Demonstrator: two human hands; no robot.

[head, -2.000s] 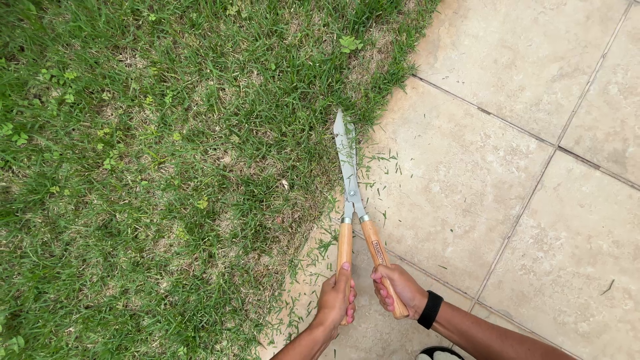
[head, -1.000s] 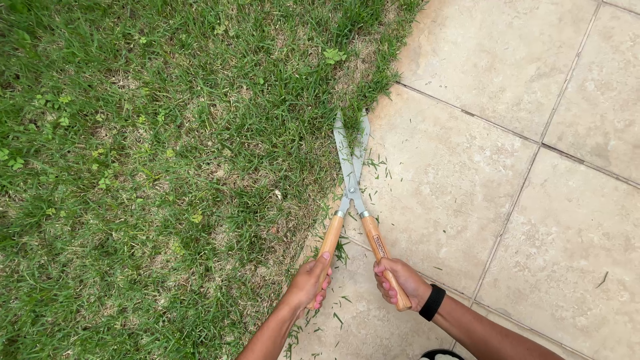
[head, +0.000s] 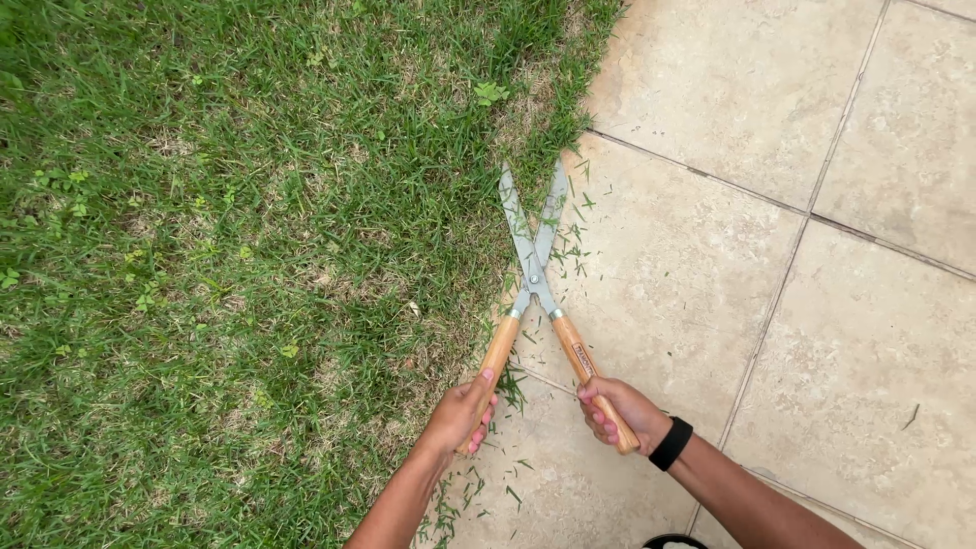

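Note:
My left hand (head: 462, 415) is closed around the left wooden handle of a pair of hedge shears (head: 534, 280). The right wooden handle, which bears the Tramontina brand mark, is in my right hand (head: 619, 415); a black band is on that wrist. The two steel blades stand apart in a V, pointing away from me along the lawn's edge. The left blade's tip lies at the grass, the right one's by the border of grass and tile. Bits of cut grass cling to the blades.
The grass lawn (head: 252, 259) fills the left side, with an uneven edge against the beige stone tiles (head: 671, 267). Grass clippings (head: 511, 496) lie scattered on the tiles along that edge. A small twig (head: 911, 416) lies at the right. Part of a shoe (head: 674, 542) shows at the bottom.
The blades were nearly together two seconds ago and are now spread wide. My left hand has moved left, away from my right hand, with its handle.

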